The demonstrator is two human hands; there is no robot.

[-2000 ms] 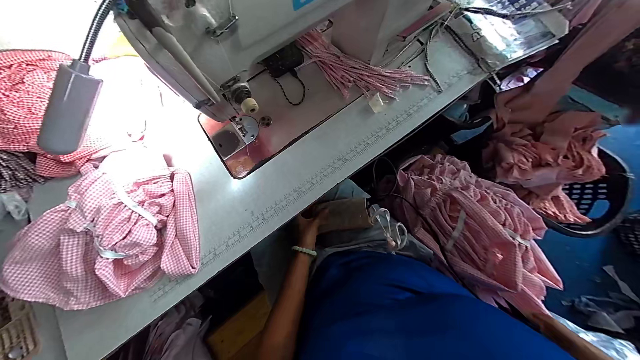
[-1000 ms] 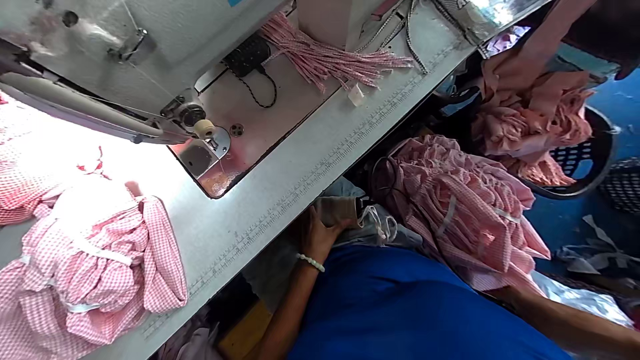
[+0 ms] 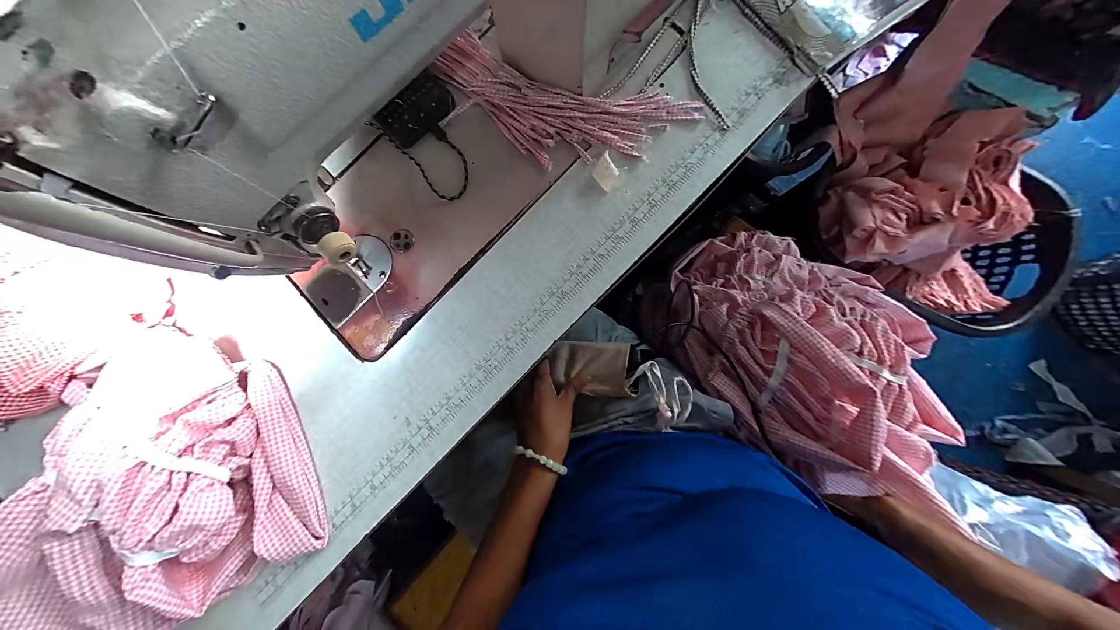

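My left hand point(image 3: 549, 411), with a beaded bracelet at the wrist, rests over my lap just below the table edge, its fingers on a brown fabric piece point(image 3: 595, 367). Whether the fingers close on it I cannot tell. Beside it lies a white looped cord point(image 3: 662, 394). My right hand point(image 3: 862, 512) is mostly hidden at the lower edge of a pink gingham gathered bundle point(image 3: 787, 341). A sewing machine point(image 3: 219, 131) stands over its needle plate point(image 3: 372, 262). Another pink gingham bundle point(image 3: 192, 490) with white strips lies on the table's left part.
Pink checked fabric strips point(image 3: 560, 105) and a black corded device point(image 3: 416, 109) lie behind the needle. The table edge carries a printed ruler point(image 3: 525, 341). At the right, a black plastic basket point(image 3: 1050, 245) holds salmon-coloured fabric point(image 3: 927, 201). Scraps point(image 3: 1059, 429) litter the blue floor.
The view has moved closer to the table and machine. My left hand stays by the brown fabric piece. My right hand remains at the gathered bundle's lower edge.
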